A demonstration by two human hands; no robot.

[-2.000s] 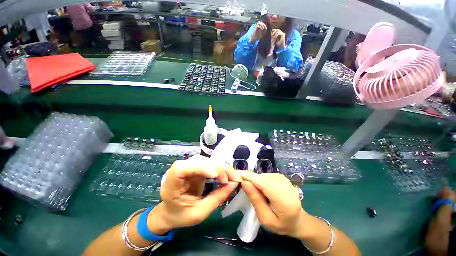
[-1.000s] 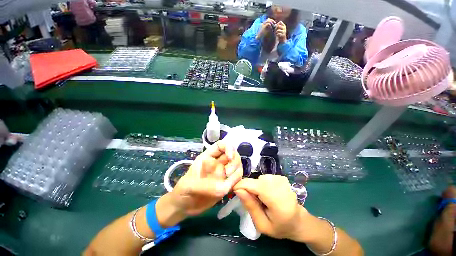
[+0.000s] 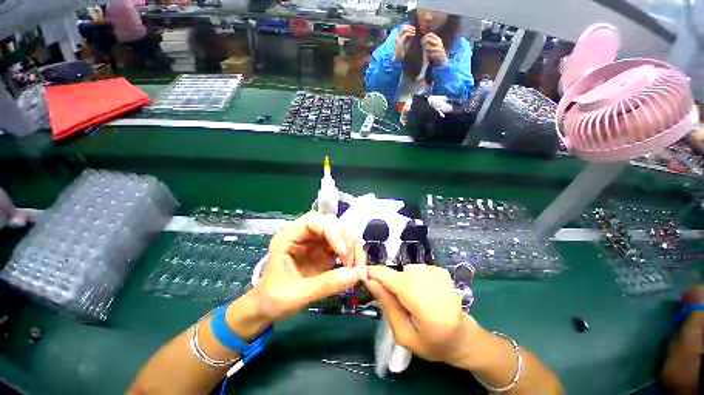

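Note:
My left hand (image 3: 305, 266) and my right hand (image 3: 421, 312) meet at the fingertips before the microscope eyepieces. Thumb and forefinger of each pinch together on a tiny part (image 3: 362, 271), too small and blurred to make out. A crumpled white wipe (image 3: 392, 355) hangs below my right hand, apparently held in its lower fingers. A stack of white wipes (image 3: 369, 212) lies on the black unit, behind two black eyepieces (image 3: 376, 252). Thin tweezers (image 3: 351, 363) lie on the green mat. My left wrist wears a blue strap.
White squeeze bottle (image 3: 327, 193) stands behind my left hand. Tray stack (image 3: 89, 239) is at left; flat trays with parts (image 3: 204, 266) lie either side. Small round bottle (image 3: 463, 284) is right. Pink fan (image 3: 629, 112) hangs upper right. Small black part (image 3: 580, 324) lies right. Another person's forearm is at right edge; a person in blue sits opposite.
My left hand opened its fingers and turned palm up a second ago; now its thumb and forefinger are closed together again at the right fingertips. The wipe hangs slightly further right.

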